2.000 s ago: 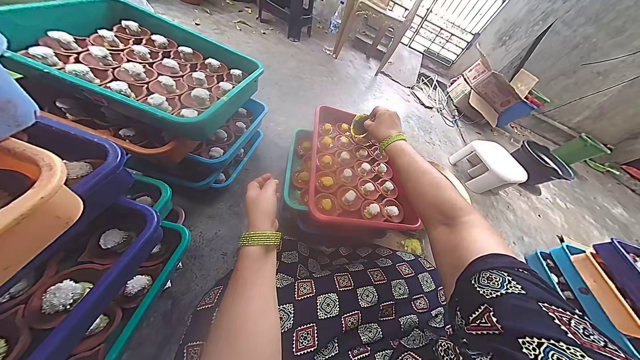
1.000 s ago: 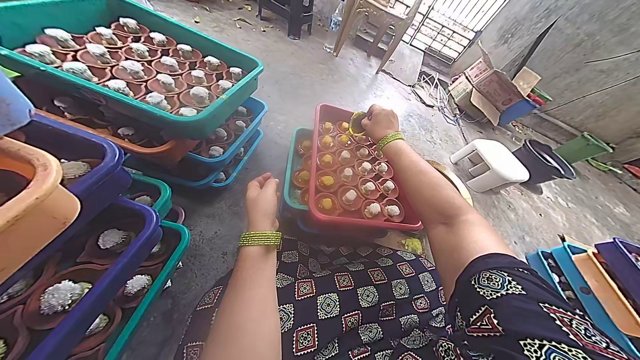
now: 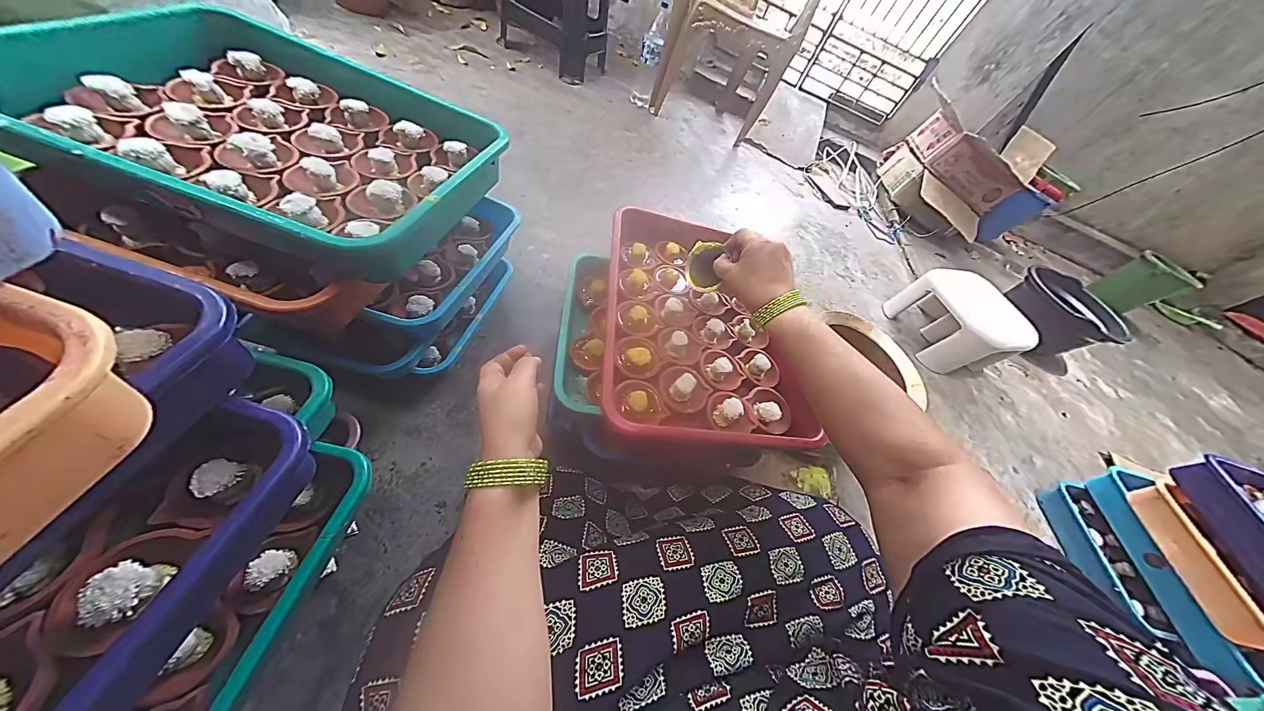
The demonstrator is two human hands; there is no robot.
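Note:
My right hand (image 3: pixel 755 269) holds a small yellow-smeared cup (image 3: pixel 705 267), tilted over the upper part of a red plastic tray (image 3: pixel 614 326). The tray holds rows of small clay cups. Those in the left column have yellow tops, such as this yellow lump (image 3: pixel 637 355); many others bear white lumps, such as this one (image 3: pixel 683 385). Beneath the red tray a green tray (image 3: pixel 565 365) juts out on the left. My left hand (image 3: pixel 511 400) is raised left of the trays with its fingers curled, touching none of them; whether its fingertips meet is unclear.
Stacked trays of white-topped clay cups stand at left, the top one a green tray (image 3: pixel 425 222). More trays (image 3: pixel 1116 513) are at lower right. A round-rimmed vessel (image 3: pixel 904 360) sits behind my right forearm. Beyond are a white stool (image 3: pixel 963 316), a black tub (image 3: pixel 1066 306) and a cardboard box (image 3: pixel 963 173).
My right hand and the small cup have shifted slightly over the upper rows of the red tray. My left hand stays in about the same place.

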